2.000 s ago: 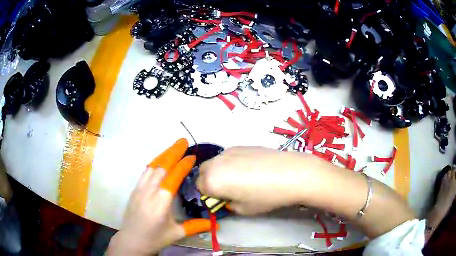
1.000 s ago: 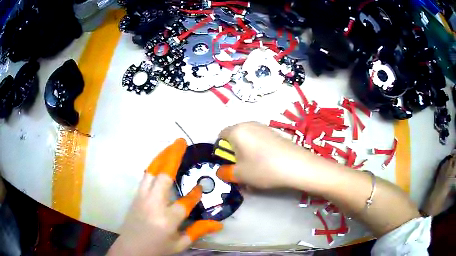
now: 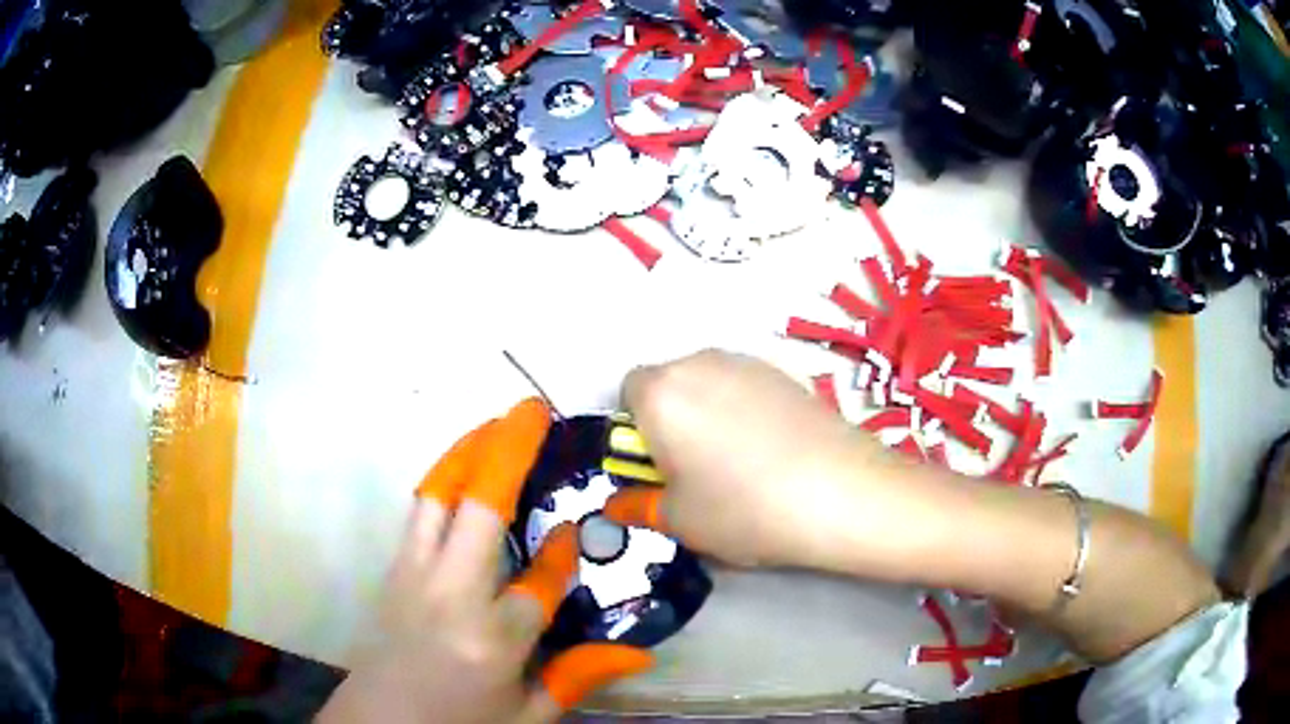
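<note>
A black round housing [image 3: 665,601] lies on the white bench at the near centre, open face up. A white toothed ring plate [image 3: 611,573] sits inside it. My left hand [image 3: 460,580], with orange finger cots, grips the housing's left side, a fingertip on the ring plate. My right hand [image 3: 750,460] holds a yellow-and-black tool [image 3: 627,448], with an orange-covered finger at the ring plate's upper edge. The tool's tip is hidden. A thin wire lead [image 3: 528,378] sticks out past the housing's upper left edge.
Red connector cables [image 3: 948,333] lie heaped right of centre. Ring boards [image 3: 386,200] and pale ring plates [image 3: 750,177] are piled behind. Black housings [image 3: 167,258] lie at left and more are piled at right [image 3: 1132,212]. Another person's hand [image 3: 1269,516] shows at the right edge.
A red cable hanging from the housing's near side two seconds ago no longer shows. My right hand has moved up from over the housing, exposing the ring plate. The view has shifted slightly.
</note>
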